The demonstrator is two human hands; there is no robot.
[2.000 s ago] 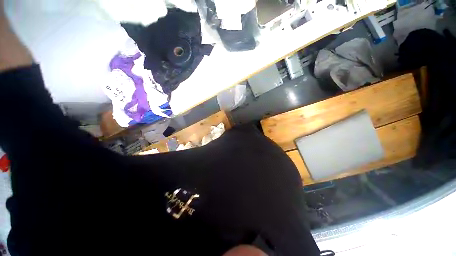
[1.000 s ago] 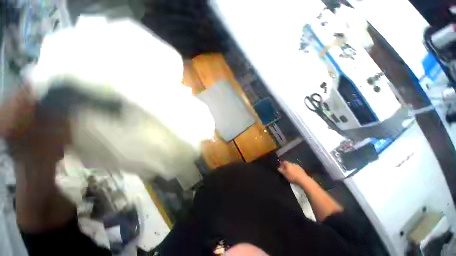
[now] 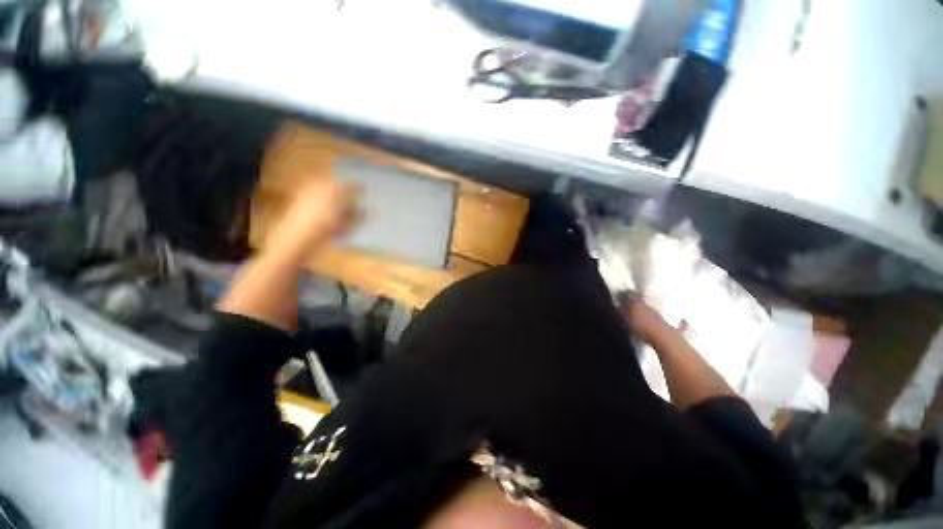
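Observation:
A bright off-white heap of cut pieces [image 3: 708, 294] lies at my right side, below the front edge of the machine table. My right hand [image 3: 646, 318] is at its near left edge, with the fingers partly hidden; whether it grips the cloth cannot be told. My left hand [image 3: 333, 210] is over the left end of the grey seat pad [image 3: 405, 215] on the wooden bench [image 3: 486, 222]. It is blurred, with no cloth seen in it; its finger position is unclear.
The white machine table [image 3: 414, 98] runs across the top, bearing scissors [image 3: 496, 78], a black phone-like slab [image 3: 682, 109] and part of a machine head [image 3: 564, 31]. Dark cloth [image 3: 202, 170] is at the bench's left end. A cluttered surface [image 3: 78, 331] is at lower left.
The view has turned. The large off-white bundle raised in my left hand is no longer there, and that hand is now low over the bench. My right hand is now beside the off-white heap.

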